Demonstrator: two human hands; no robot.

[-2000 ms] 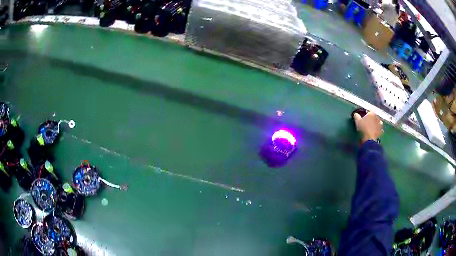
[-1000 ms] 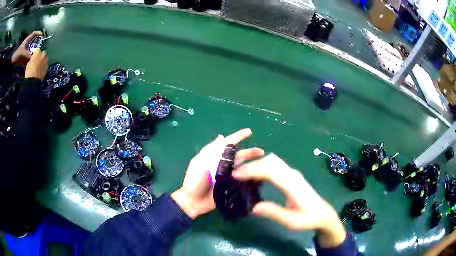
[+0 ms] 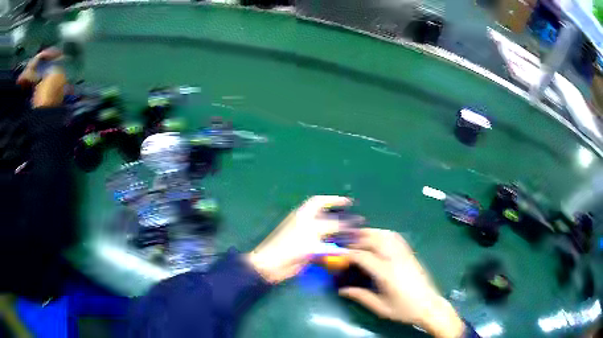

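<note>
My left hand (image 3: 304, 237) and my right hand (image 3: 393, 277) are close together low in the middle of the view. Between them they hold a dark housing (image 3: 360, 277), largely hidden by the fingers and blurred by motion. An orange and blue glow shows at its lower left side, between the hands. How the housing is turned cannot be told.
A blurred pile of round LED boards (image 3: 159, 211) and black housings lies at left, beside another person's hands (image 3: 49, 82). More unfinished units (image 3: 506, 214) lie at right. A single unit (image 3: 473, 125) with a bright white top stands toward the far edge.
My hands have moved slightly right, with the fingers closer around the housing. The magenta light at the palm no longer shows; an orange and blue glow does. The single far unit appears further right in view.
</note>
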